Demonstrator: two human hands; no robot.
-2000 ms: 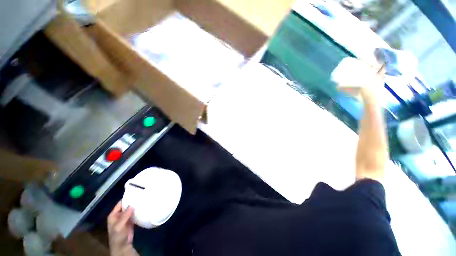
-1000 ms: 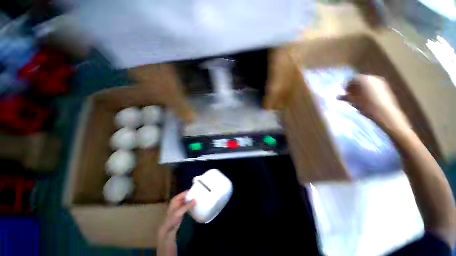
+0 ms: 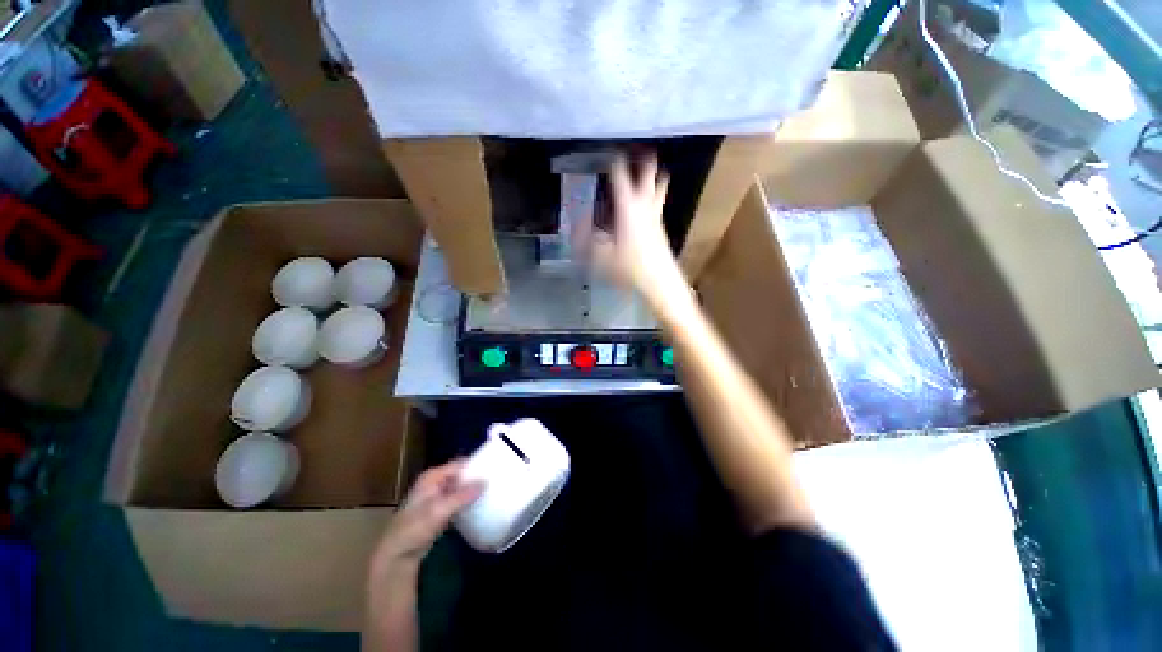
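My left hand (image 3: 427,512) holds a white plastic housing (image 3: 516,484) by its left edge, in front of the machine; its dark slot faces up. My right hand (image 3: 627,217) is blurred and reaches into the machine opening, at the upright grey fixture post (image 3: 577,210). The fingers look spread; whether they hold a small part or touch the post cannot be told. Below is the black panel with a green start button (image 3: 493,358) at the left and a red stop button (image 3: 584,358) at the centre. My right forearm partly covers the right green button.
The left carton (image 3: 261,548) holds several white housings (image 3: 283,338), open ends up. The right carton (image 3: 1019,255) has crinkled clear plastic film (image 3: 873,318) inside. Cardboard side guards (image 3: 446,210) frame the machine opening. A white surface (image 3: 918,548) lies at lower right; red stools (image 3: 96,140) stand at far left.
The view has turned from the conveyor to the machine. My right hand has gone from the conveyor side, over the right carton, into the machine opening. My left hand still holds the housing.
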